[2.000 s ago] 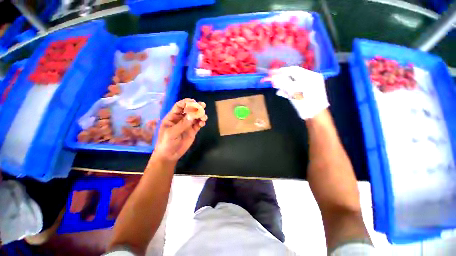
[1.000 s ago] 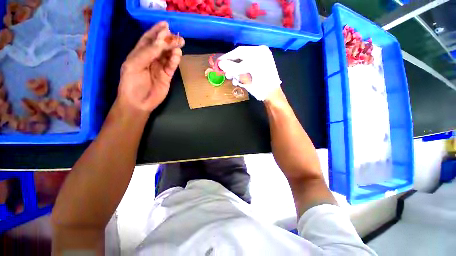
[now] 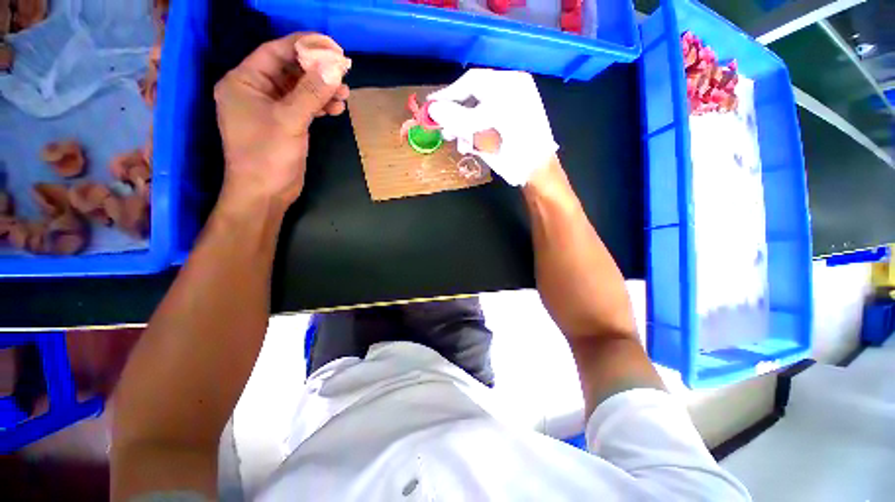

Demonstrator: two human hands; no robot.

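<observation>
My left hand [image 3: 270, 118], bare, holds a tan moulded part [image 3: 322, 57] between thumb and fingers, left of the cardboard pad and above it. My right hand [image 3: 505, 127], in a white glove with bare skin showing at a gap, holds a red moulded part [image 3: 422, 113] in its fingertips at the green cap [image 3: 425, 141]. The red part covers the cap's upper edge; whether they touch is hard to tell. The cap sits on the brown cardboard pad [image 3: 393, 176]. A small clear ring-like spot [image 3: 469, 168] lies on the pad beside the glove.
A blue bin [image 3: 172, 186] with tan parts on a white liner is at the left. Another blue bin [image 3: 550, 49] with red parts is at the top. A third [image 3: 667, 245], at the right, has a red cluster [image 3: 709, 78] at its far end. A blue stool [image 3: 57, 377] is at lower left.
Over two seconds, my right hand has brought a red part from the middle bin to the green cap. My left hand has turned over with the tan part. The view has shifted closer and rightward.
</observation>
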